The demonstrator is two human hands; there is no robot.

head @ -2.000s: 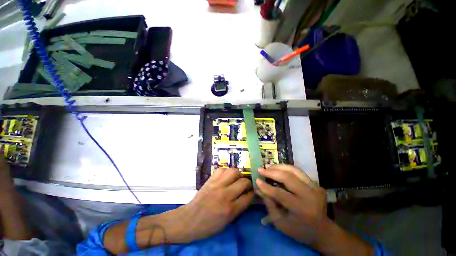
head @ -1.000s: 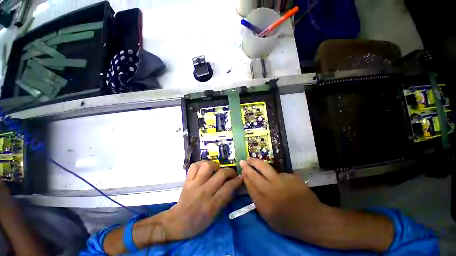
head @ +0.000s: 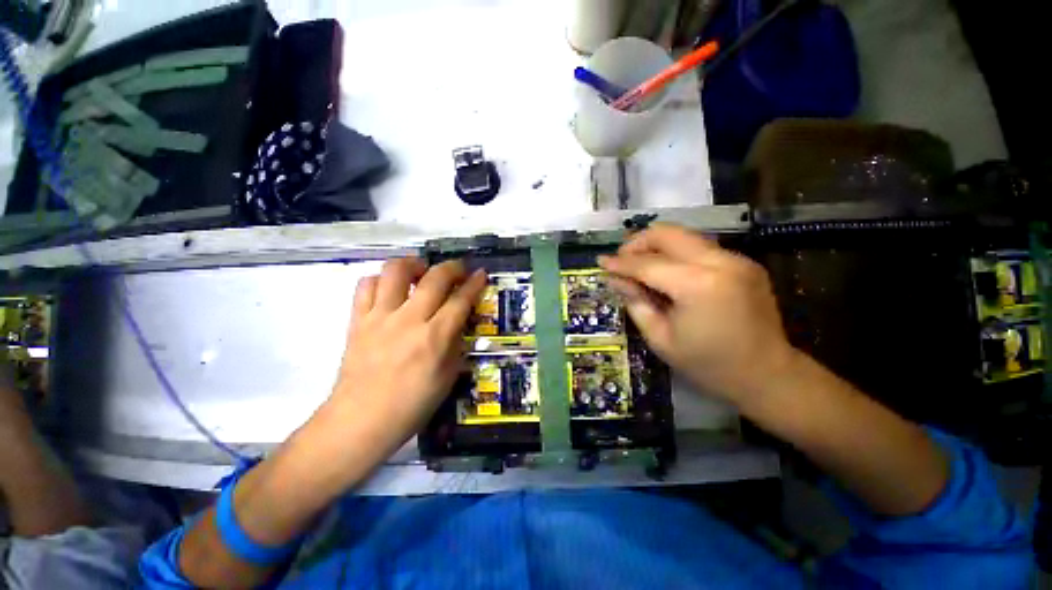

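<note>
A black solder pallet (head: 438, 440) holds two yellow-edged circuit boards (head: 605, 375), one above the other in view. A green hold-down strip (head: 553, 369) lies across both boards, from the far to the near frame edge. My left hand (head: 406, 334) rests over the pallet's left side, fingertips at the upper board's far left corner. My right hand (head: 704, 309) is at the upper board's far right corner, thumb and forefinger close together; whether they pinch something small is unclear.
Grey rails (head: 219, 244) flank the pallet. Beyond them are a strip tray (head: 225, 115), polka-dot cloth (head: 288, 171), small black holder (head: 474, 179) and pen cup (head: 623, 115). A blue cord (head: 150, 346) hangs at left. Other pallets sit at both sides; a neighbour's arm (head: 35, 461) shows at left.
Both hands have moved from the strip's near end to the far part of the pallet and farther apart. The pale tool seen below my right hand earlier is no longer visible.
</note>
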